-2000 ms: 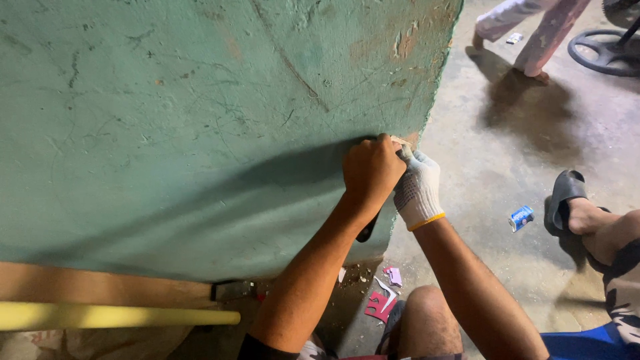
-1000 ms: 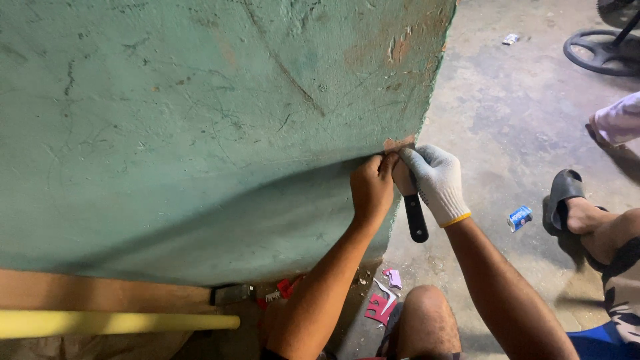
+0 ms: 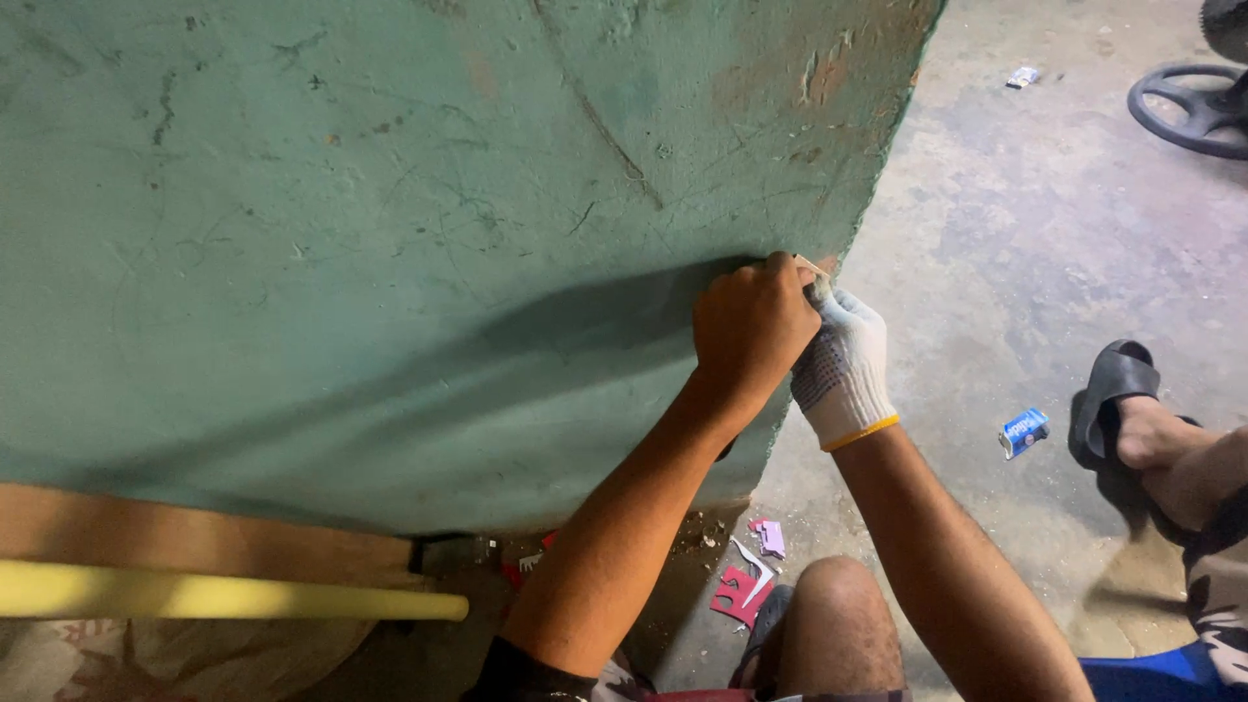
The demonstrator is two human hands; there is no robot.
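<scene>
My bare left hand (image 3: 756,317) is closed at the right edge of a green painted wall (image 3: 439,244). Pressed close beside it, my right hand (image 3: 843,366) wears a white knit glove with dark dots and a yellow cuff. Both hands close on a putty knife; its pale blade edge (image 3: 811,266) shows above the fingers, against the wall's corner. Most of the blade is hidden by the hands. Only a bit of its black handle (image 3: 726,448) shows past my left wrist. Bare reddish patches show near the wall's edge.
A person's foot in a dark slide sandal (image 3: 1111,390) is at right, near a crumpled blue packet (image 3: 1024,433). A black wheel-like base (image 3: 1189,110) stands at top right. Red and lilac scraps (image 3: 743,595) lie below. A yellow pole (image 3: 234,595) crosses the lower left.
The putty knife's handle, in plain view below my gloved hand one second ago, is now mostly behind my left wrist. The walking person's legs at upper right have left the view.
</scene>
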